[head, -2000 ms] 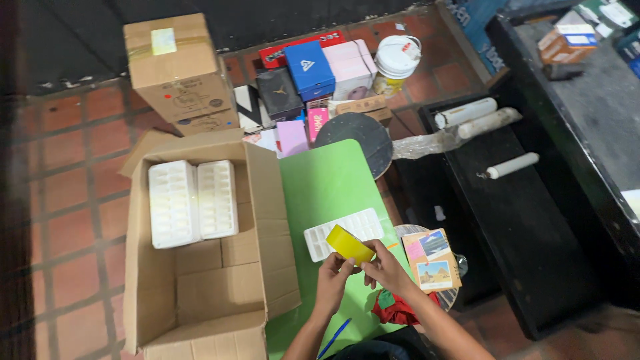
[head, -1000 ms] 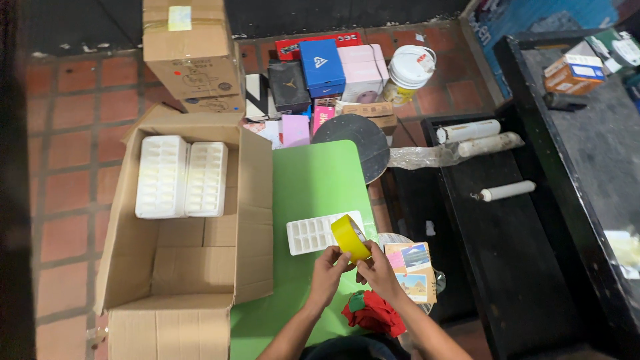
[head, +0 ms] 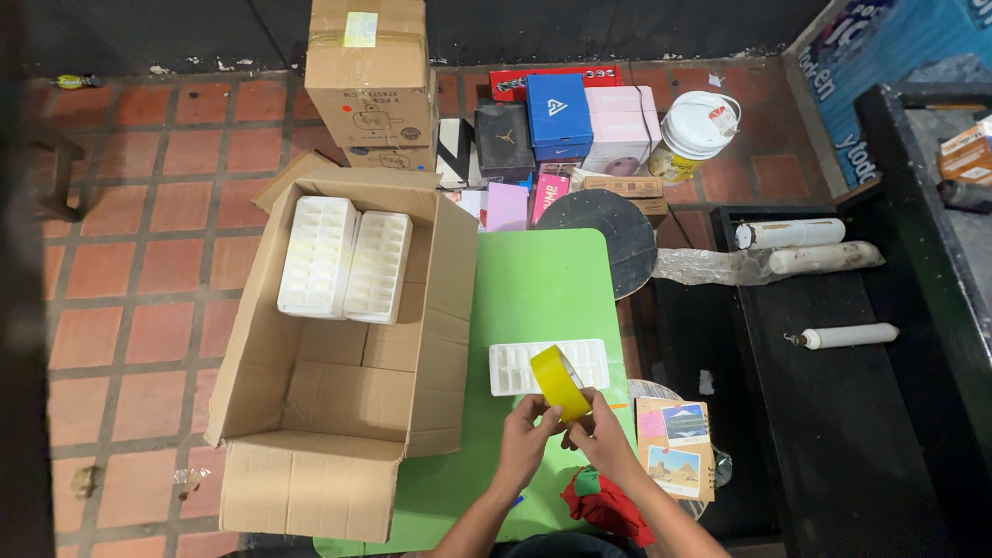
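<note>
A roll of yellow adhesive tape (head: 559, 383) is held between both hands above a green tabletop (head: 542, 287). The fingers of my left hand (head: 528, 434) grip its lower left edge, while my right hand (head: 601, 434) has its lower right side. Just behind the roll, a white plastic ice cube tray (head: 511, 368) lies on the green surface, partly covered by the tape. To the left stands an open cardboard box (head: 353, 395), with two stacks of white ice cube trays (head: 316, 256) in its far end. Red and green cloth (head: 608, 504) lies near my right forearm.
A notebook with pictures (head: 674, 449) lies right of the green table. Closed cardboard boxes (head: 372, 101), shoe boxes (head: 558, 116) and a white bucket (head: 694, 132) stand at the back. A round black board (head: 601, 240) adjoins the far table edge. Black shelving (head: 837, 403) with white rolls is at right.
Both hands still hold the yellow tape roll, which has been turned to a different angle. The box and the tray on the table have stayed in place. The view has shifted somewhat.
</note>
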